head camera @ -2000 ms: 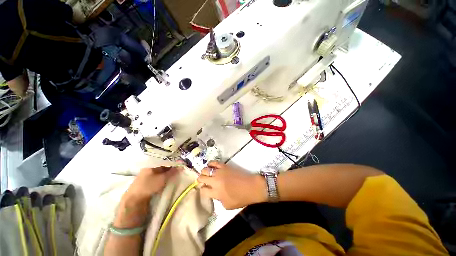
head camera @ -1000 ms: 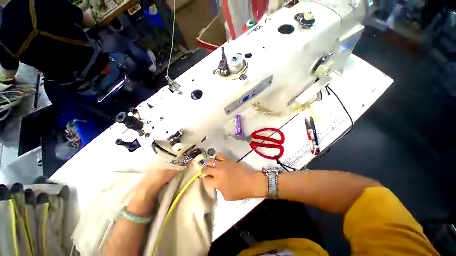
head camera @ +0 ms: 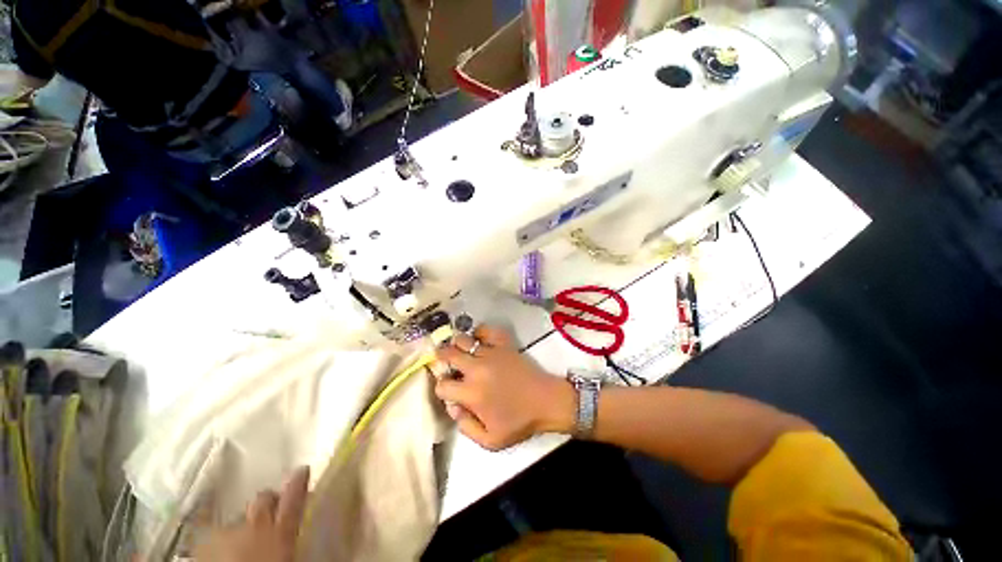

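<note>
A beige fabric panel [head camera: 379,461] lies on the white table left of and below the needle area [head camera: 431,325]. A yellow line [head camera: 379,404] curves down the panel from the needle area. My right hand [head camera: 489,390] is at the needle area, its fingers on the panel's edge at the yellow line. My left hand [head camera: 258,525] lies blurred on the panel near the bottom edge, partly cut off; its grip is unclear. The white sewing machine [head camera: 483,236] stands behind the panel. The grey edge strip cannot be made out.
Red-handled scissors [head camera: 590,319], a purple item [head camera: 532,277] and thin black-and-red tools [head camera: 687,313] lie right of the needle. A stack of panels [head camera: 49,450] is at far left. A black cable [head camera: 769,269] curves at right. A person [head camera: 132,66] is behind.
My left hand has moved from near the needle down and left across the panel. My right hand stays by the needle. The panel lies more spread out. The camera view has shifted.
</note>
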